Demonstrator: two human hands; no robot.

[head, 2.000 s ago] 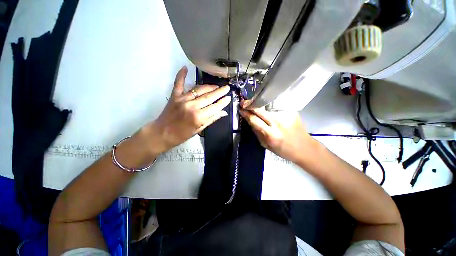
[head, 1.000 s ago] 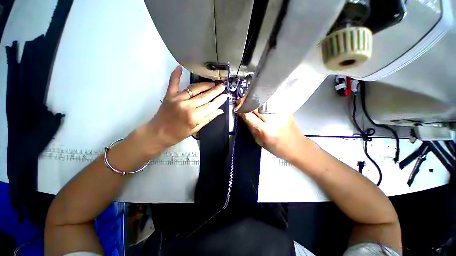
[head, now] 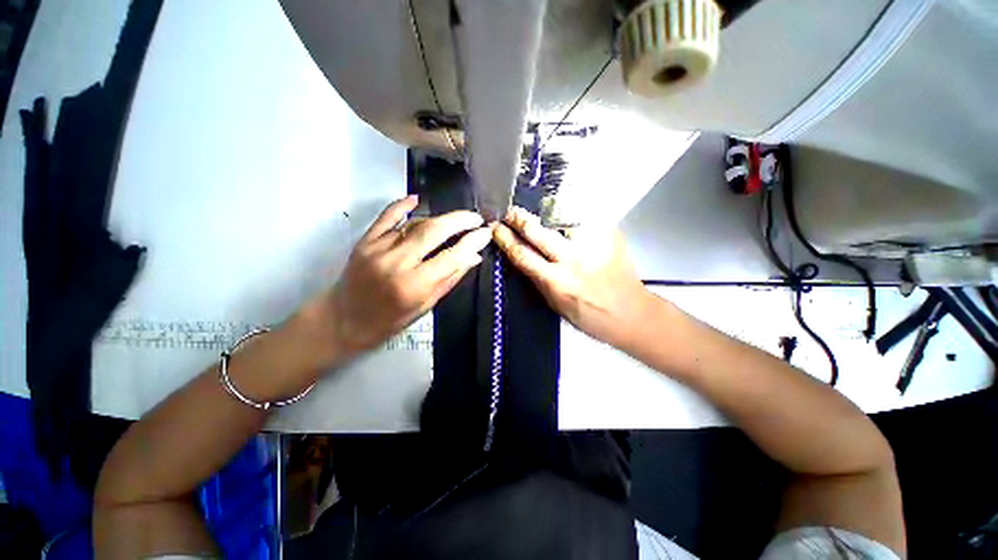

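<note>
A black fabric panel [head: 531, 372] runs from under the white sewing machine head [head: 372, 66] to the table's front edge and over the lap. A thin dotted white and purplish zipper chain or tape [head: 497, 339] lies down its middle. My left hand [head: 410, 268] lies on the panel's left side, fingertips at the middle line. My right hand [head: 564, 268] pinches the tape and fabric at the middle line, its fingertips touching or nearly touching the left ones. A blurred grey band of the machine hides the needle and presser foot.
Black fabric strips [head: 77, 241] lie at table left. A blue crate [head: 235, 498] is below the left edge. Red and white snips (?) [head: 751, 166], a knotted black cord [head: 803, 279] and dark sticks [head: 925, 345] lie right. A cream ribbed knob [head: 670, 46] is above.
The view of the machine head has shifted. Both hands' fingertips now meet lower on the panel, farther from the needle area. The dotted chain lies straighter down the middle.
</note>
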